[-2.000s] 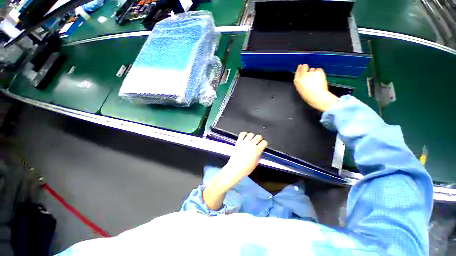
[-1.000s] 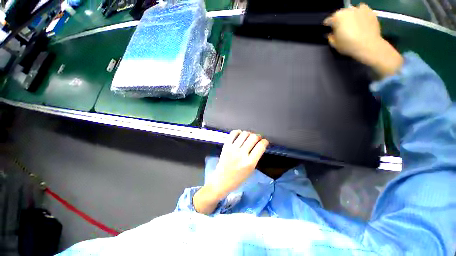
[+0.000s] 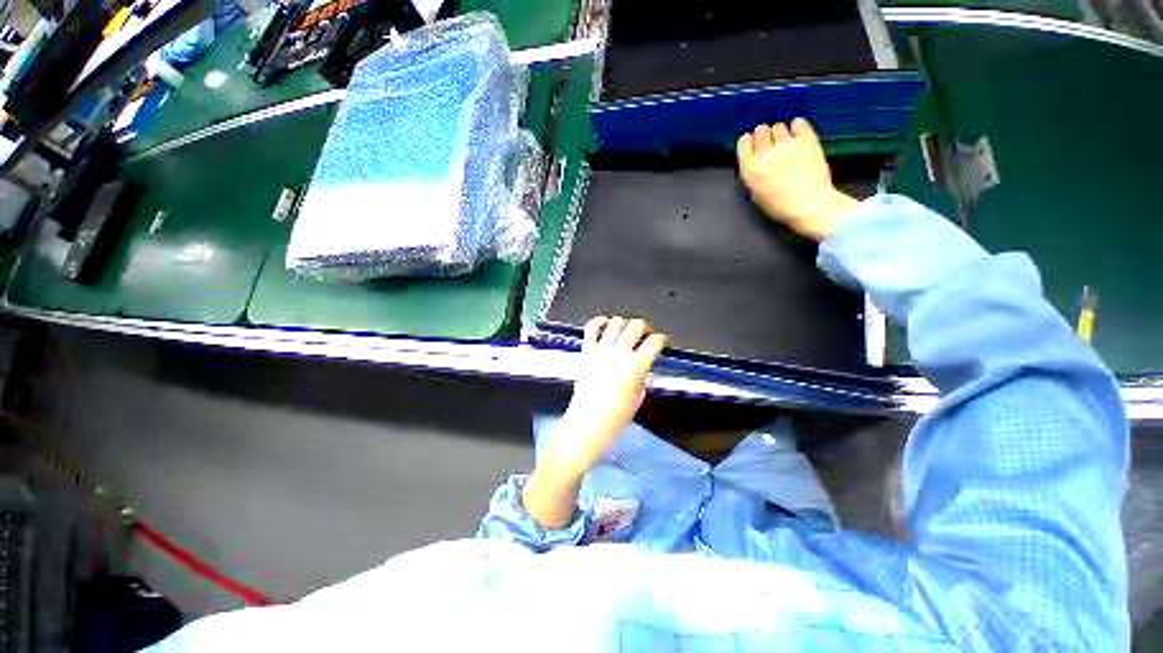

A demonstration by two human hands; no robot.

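Observation:
The black-lined metal tray [image 3: 727,274] lies on the green board in front of me, its near wall along the metal conveyor edge. My left hand [image 3: 619,364] is on its near edge, thumb hidden, fingers over the rim. My right hand [image 3: 788,172] is at its far side, fingers curled; its fingertips are near the blue wall of the second lined tray [image 3: 765,117] just behind. Whether the right fingers grip an edge is hidden. The black liner lies flat inside the work tray, with small dots showing on it.
A bubble-wrapped panel [image 3: 402,153] lies left of the tray. A yellow cutter [image 3: 1087,314] lies on the green board at the right. A metal latch [image 3: 980,166] is right of the second tray. Dark parts with orange items [image 3: 306,38] are at the back left.
A second ago the black sheet covered the tray area out to the right, my right hand above its far right corner. Now it lies within the tray, and my right hand is further left.

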